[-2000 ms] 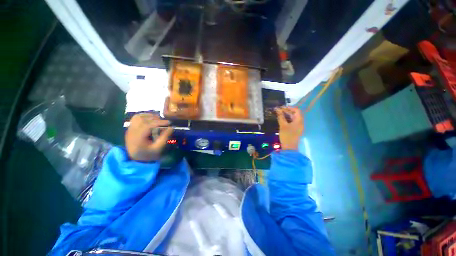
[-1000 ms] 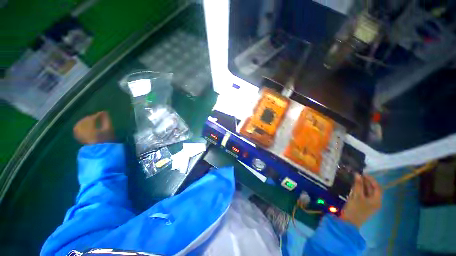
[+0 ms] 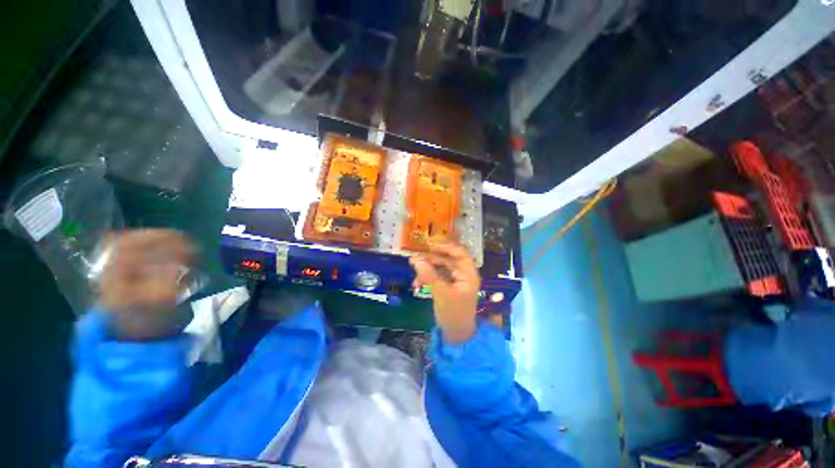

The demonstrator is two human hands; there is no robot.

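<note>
The left orange fixture (image 3: 348,189) with a dark star-shaped centre and the paler right orange fixture (image 3: 432,203) lie on the silver holed base plate (image 3: 393,201). My right hand (image 3: 449,279) is at the lower edge of the right fixture, over the blue control panel (image 3: 348,271). Its fingers are bent close together; I cannot tell whether they pinch something tiny. My left hand (image 3: 146,279) is blurred, left of the panel and over the lower part of the clear zip bag (image 3: 69,228); whether it holds anything is unclear.
The machine's white frame (image 3: 586,169) and dark window stand behind the plate. White paper slips (image 3: 215,315) and a dimpled tray (image 3: 119,137) lie on the left bench. A yellow-orange cable (image 3: 572,212), a red stool (image 3: 687,368) and another person's blue sleeve (image 3: 787,361) are at right.
The view has swung back to the right. My right hand has moved from the panel's right end to the right fixture's lower edge. My left hand has moved over the zip bag.
</note>
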